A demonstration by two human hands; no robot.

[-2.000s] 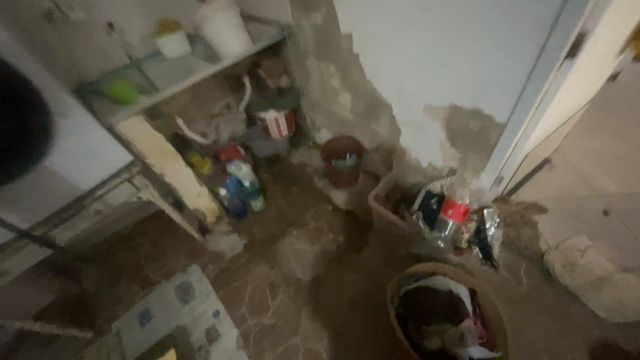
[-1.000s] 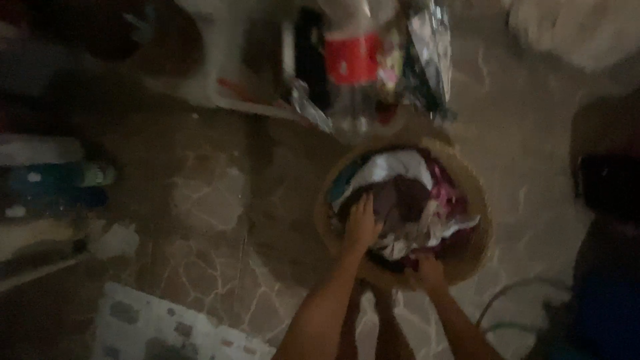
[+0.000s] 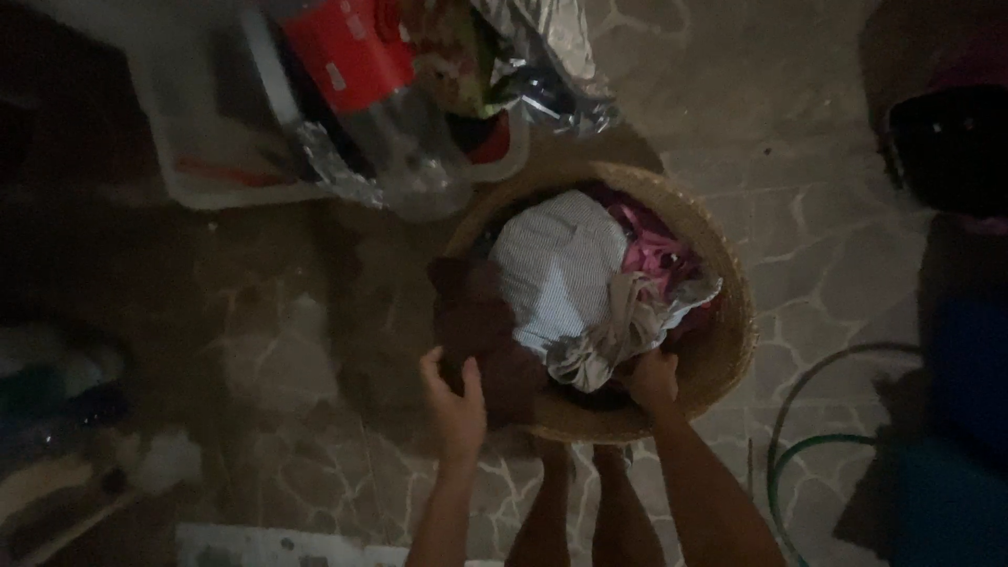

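Observation:
A round woven basket (image 3: pixel 732 315) stands on the floor before my feet, with clothes in it. A finely striped light cloth (image 3: pixel 559 260) lies on top, beside a pink garment (image 3: pixel 657 248) and a crumpled beige cloth (image 3: pixel 622 331). Dark brown cloth (image 3: pixel 480 323) hangs over the basket's left side. My left hand (image 3: pixel 455 394) is at that brown cloth, thumb and fingers apart; it is too dark to tell if it grips any. My right hand (image 3: pixel 654 378) is at the near right inside of the basket, by the beige cloth, its fingertips hidden.
Beyond the basket, a pale plastic bin (image 3: pixel 185 181) holds a clear bottle with a red label (image 3: pixel 350 51) and silvery wrappers (image 3: pixel 551 47). A green hose (image 3: pixel 827 441) curls at the right near a blue-green object (image 3: pixel 937 504). A dark object (image 3: pixel 953 150) is at the upper right.
The brown cloth lay within the basket one second ago and now hangs at its left side. My left hand has moved left with it. The striped cloth is more exposed. The view is closer over the basket.

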